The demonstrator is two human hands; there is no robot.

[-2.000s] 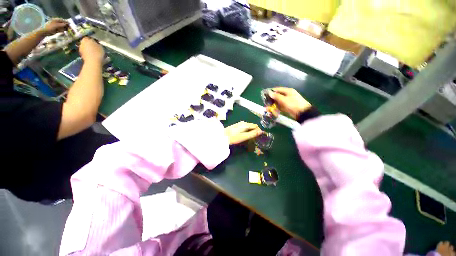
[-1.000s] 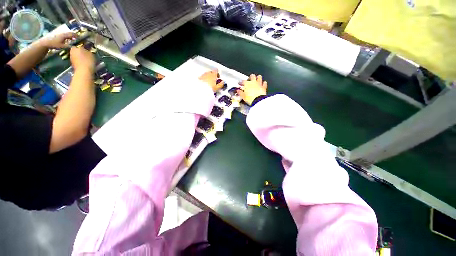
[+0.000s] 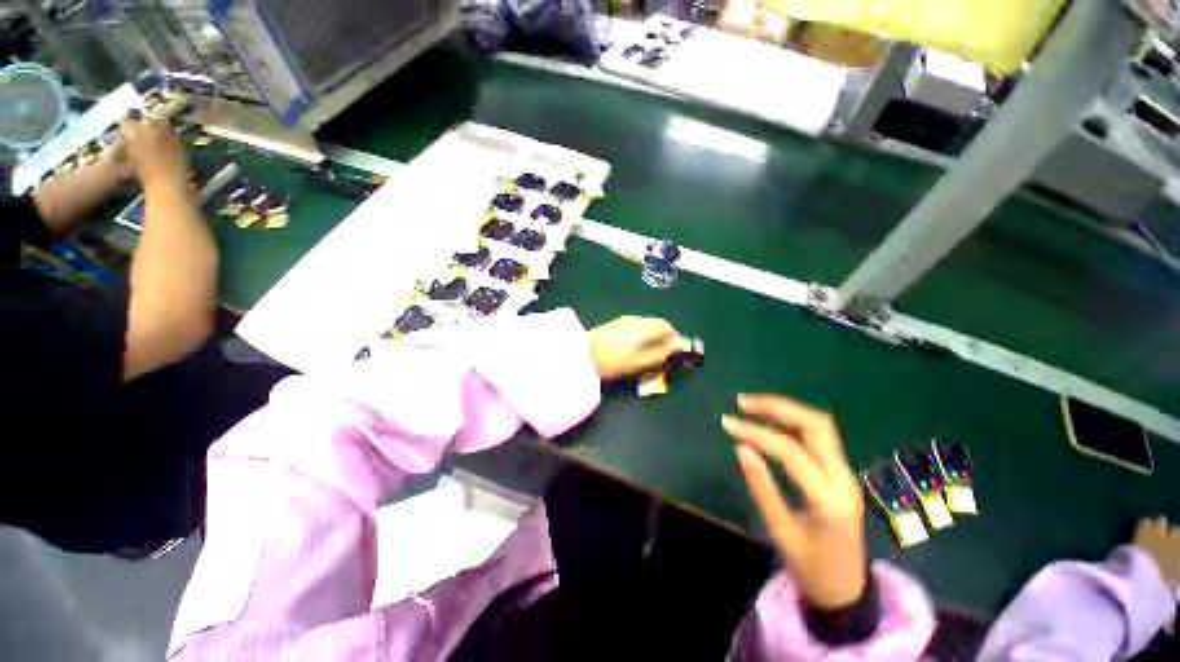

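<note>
My left hand (image 3: 634,349) is closed at the fingertips on a small dark display module (image 3: 686,354) with a white and yellow pad under it, low over the green bench. My right hand (image 3: 805,498) is raised over the bench, fingers apart, holding nothing. Three dark modules (image 3: 921,481) with white pads and small coloured lights lie in a row to the right of my right hand. The white tray (image 3: 349,246) on the left holds paired rows of dark modules. A single clear, silvery module (image 3: 660,263) sits on the pale centre strip.
A grey metal post (image 3: 977,175) stands on the centre strip (image 3: 764,287) at the right. A smartphone (image 3: 1106,433) lies at the far right. A person in black works at the left; another person's lilac sleeve (image 3: 1081,614) shows at bottom right. A second white tray (image 3: 764,84) is behind.
Both hands have left the tray and come back over the bench. My left hand now has a module. The row of three modules at the right is now in full view.
</note>
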